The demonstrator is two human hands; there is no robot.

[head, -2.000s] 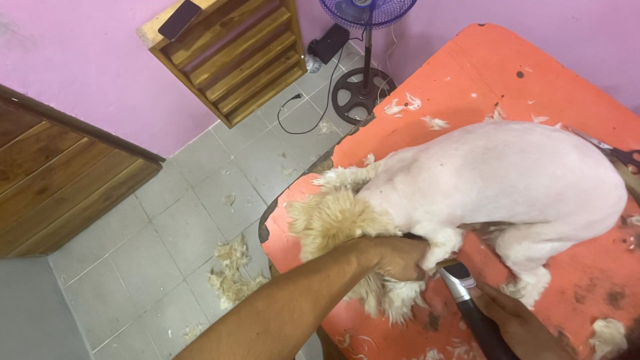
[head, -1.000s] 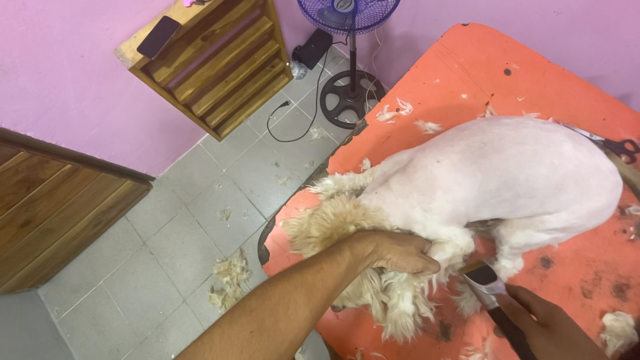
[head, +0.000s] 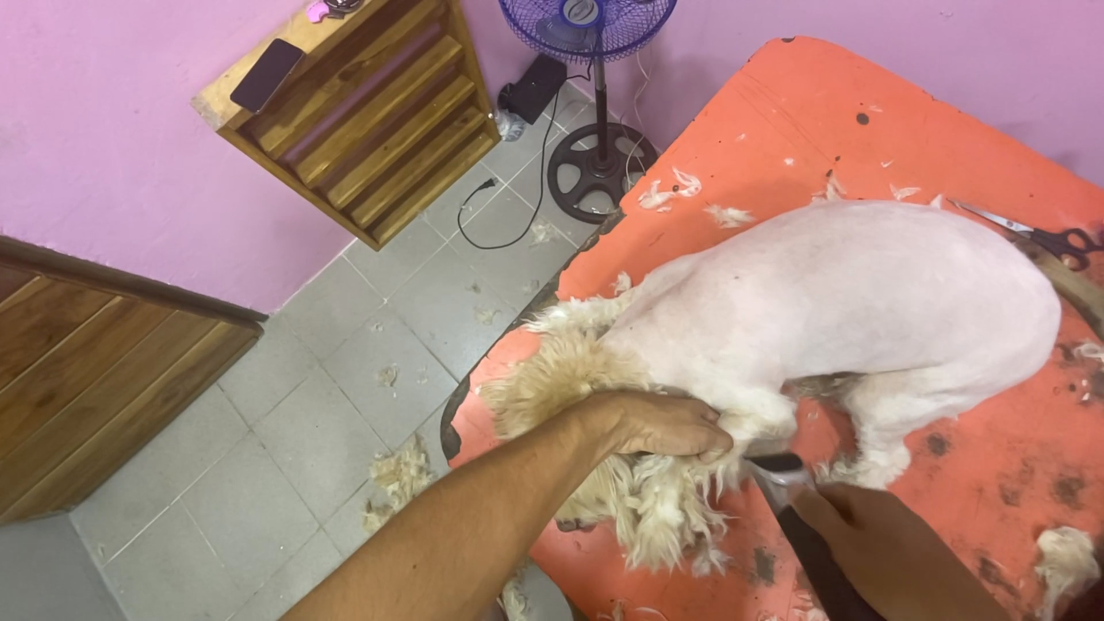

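Observation:
A dog (head: 845, 285) lies on an orange-topped table (head: 828, 112), its body clipped short and pale, its head fur long and cream. My left hand (head: 673, 424) holds the dog's front leg beside the head, fingers curled round it. In my right hand (head: 854, 535) is an electric hair clipper (head: 798, 509), black and silver, its blade end against or very close to the fur of that leg, just beyond my left fingers. Which it is, touching or slightly apart, I cannot tell. Scissors (head: 1026, 233) with black handles lie behind the dog's back.
Tufts of cut fur (head: 1067, 561) are scattered over the table, and more fur (head: 401, 479) is on the tiled floor. Past the table's left edge stand a blue fan (head: 602, 147), a loose black cord (head: 517, 241) and a slatted wooden unit (head: 388, 129) with a phone (head: 267, 76) on top.
The clipper in my right hand, apart from my left fingers one second ago, is now close beside them at the leg. My left hand still holds on near the dog's head.

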